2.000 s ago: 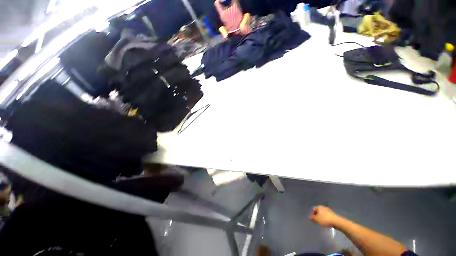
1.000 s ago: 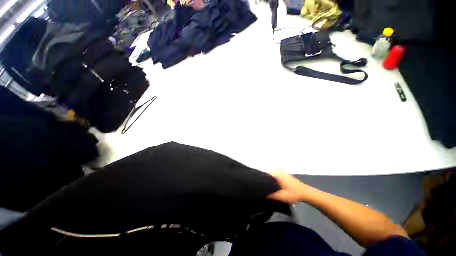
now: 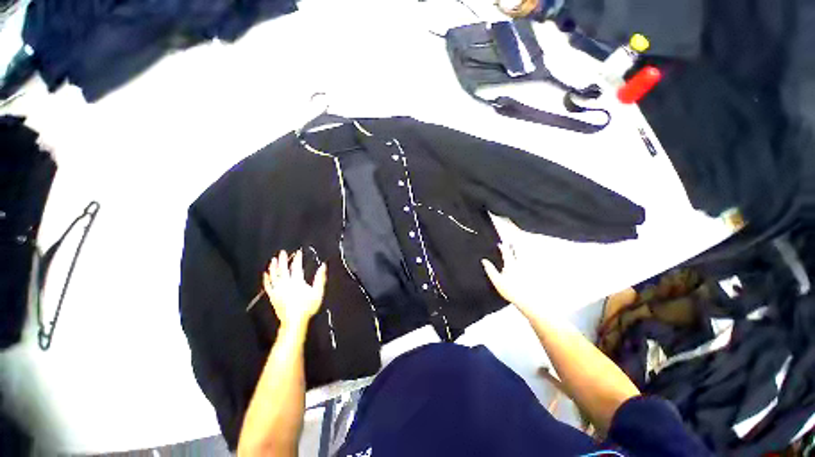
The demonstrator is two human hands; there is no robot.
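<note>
A black jacket (image 3: 268,205) with pale trim lies on the white table, its front open and dark lining showing. Small pale buttons run down one front edge. A hanger hook (image 3: 318,102) sticks out at its neck. My left hand (image 3: 295,287) rests with fingers spread on the left front, beside the pocket trim; a thin pale thing shows by its fingers, too unclear to name. My right hand (image 3: 506,278) is at the right side edge of the jacket, below the sleeve (image 3: 554,192), fingers apart, with nothing seen in it.
An empty hanger (image 3: 67,272) lies at the left on the table (image 3: 134,170). A black strapped bag (image 3: 474,58), a yellow-capped bottle (image 3: 624,61), a red bottle (image 3: 640,85) and a small dark item (image 3: 647,142) lie at the back right. Dark garments (image 3: 715,348) are heaped at the lower right.
The jacket has moved from in front of my body onto the table and lies spread out. My right hand has let go of its cloth. My left hand has come into view. The view has shifted.
</note>
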